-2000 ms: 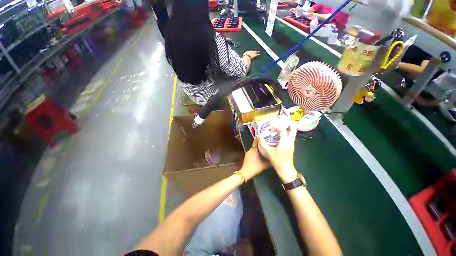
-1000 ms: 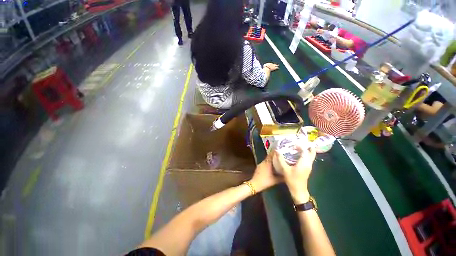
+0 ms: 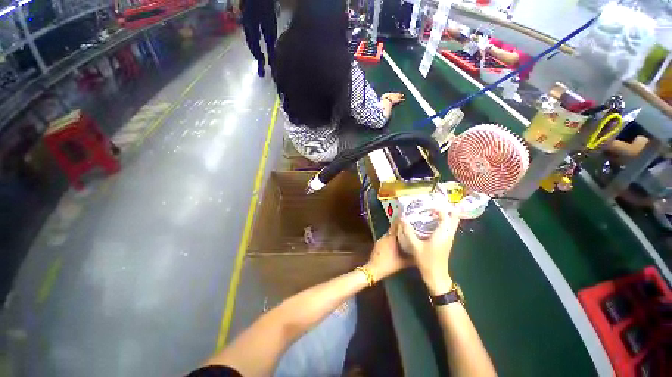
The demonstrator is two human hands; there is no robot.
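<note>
A white tumbler with a round clear lid [image 3: 421, 215] is held in front of me over the near edge of the green bench. My left hand [image 3: 389, 252] is wrapped around its lower left side. My right hand [image 3: 436, 240] is on its right side and at the lid, with the fingers at the rim. The hands hide most of the cup's body. Whether the lid is fully seated cannot be told.
Behind the cup are a white box unit [image 3: 384, 166], an open small carton [image 3: 413, 187], a black bent hose [image 3: 371, 143], a small dish [image 3: 473, 206] and a pink fan [image 3: 488, 160]. A brown carton [image 3: 310, 257] stands at left, a red tray [image 3: 603, 297] at right. A seated coworker is ahead.
The view has swung, shifting the bench things in the picture. Both hands stay on the cup. A standing person has come into view in the aisle, and more of the red tray shows.
</note>
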